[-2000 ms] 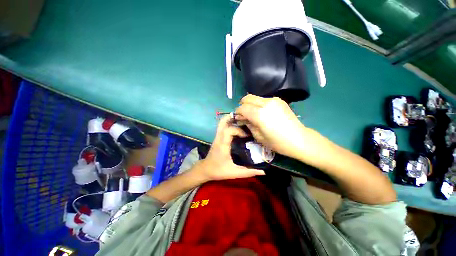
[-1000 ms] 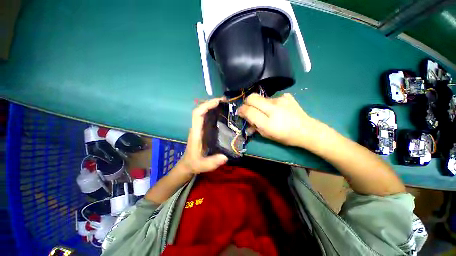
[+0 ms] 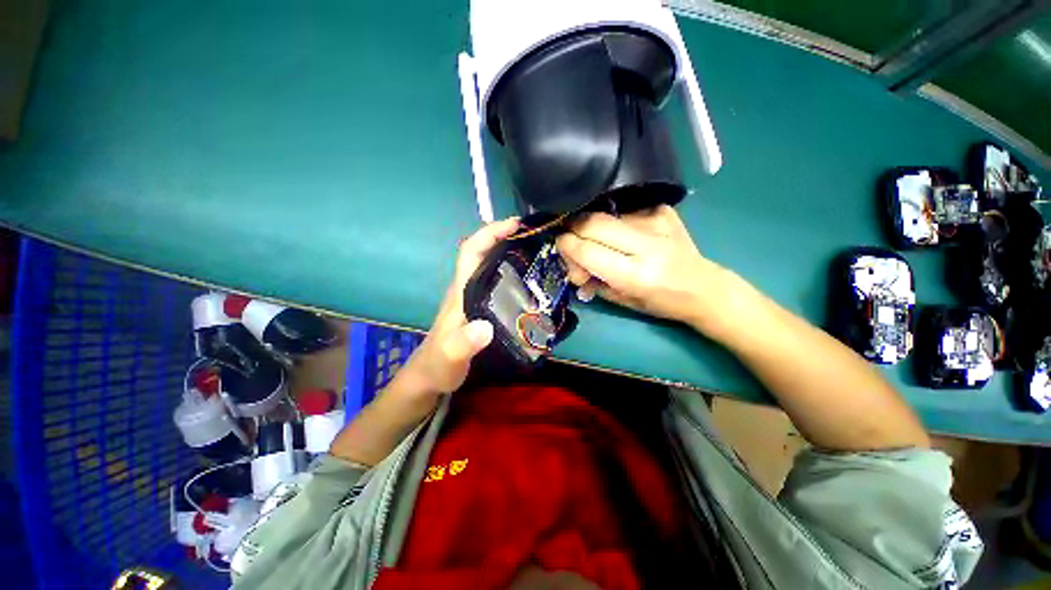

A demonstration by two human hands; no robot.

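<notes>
My left hand (image 3: pixel 452 328) holds a camera front module (image 3: pixel 507 302) by its left side, with its open back facing up. Silver parts, a circuit board (image 3: pixel 546 274) and thin wires show inside it. My right hand (image 3: pixel 634 263) has its fingertips pinched at the board's right edge; what they pinch is too small to tell. Orange wires (image 3: pixel 542 228) run from the module toward the black pan-tilt housing (image 3: pixel 565 121). The housing is joined to the white camera body (image 3: pixel 553 14), which lies on the green bench (image 3: pixel 265 150) with a flat antenna on each side.
Several waiting front modules (image 3: pixel 878 305) lie at the right of the bench. A blue plastic crate (image 3: pixel 92 380) at lower left holds several camera bodies (image 3: pixel 210 415) with looped white cables. A metal rail (image 3: pixel 795 37) runs along the bench's back edge.
Since two seconds ago, the view has shifted and my left hand has turned the module so its open back faces up. In the last second the module has tilted flatter; my right fingers stay beside the board.
</notes>
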